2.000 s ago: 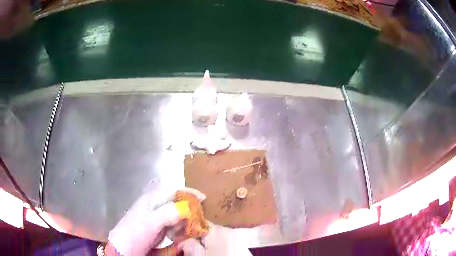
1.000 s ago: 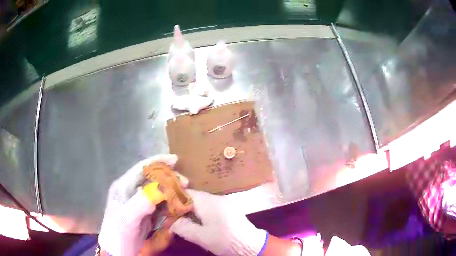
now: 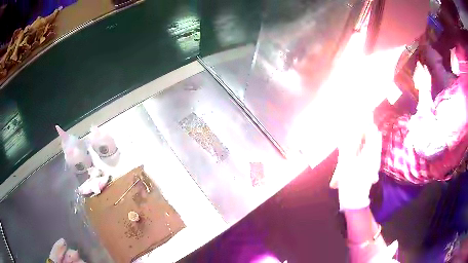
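Note:
My left hand [image 3: 65,253], in a white glove, is mostly cut off at the bottom left; only its fingertips and a bit of yellow band show. The tan-orange part is not visible. My right hand [image 3: 356,174], in a white glove, is stretched out at the right, off the table's front edge. Its fingers are lost in pink-white glare, so I cannot tell whether it holds anything. The brown cardboard [image 3: 108,226] lies at the lower left, with a small pale round cap [image 3: 133,216] and a thin stick [image 3: 127,191] on it.
Two white squeeze bottles [image 3: 77,154] stand behind the cardboard, beside a crumpled white cloth [image 3: 95,182]. A metal strip [image 3: 241,102] crosses the shiny table. A green belt [image 3: 102,67] runs behind, with heaped tan parts [image 3: 31,43] beyond. A person in a checkered sleeve [image 3: 405,154] is at the right.
The view has swung right, so the cardboard and bottles sit further left. My right hand has left the tan part and reached out right. The part is out of view.

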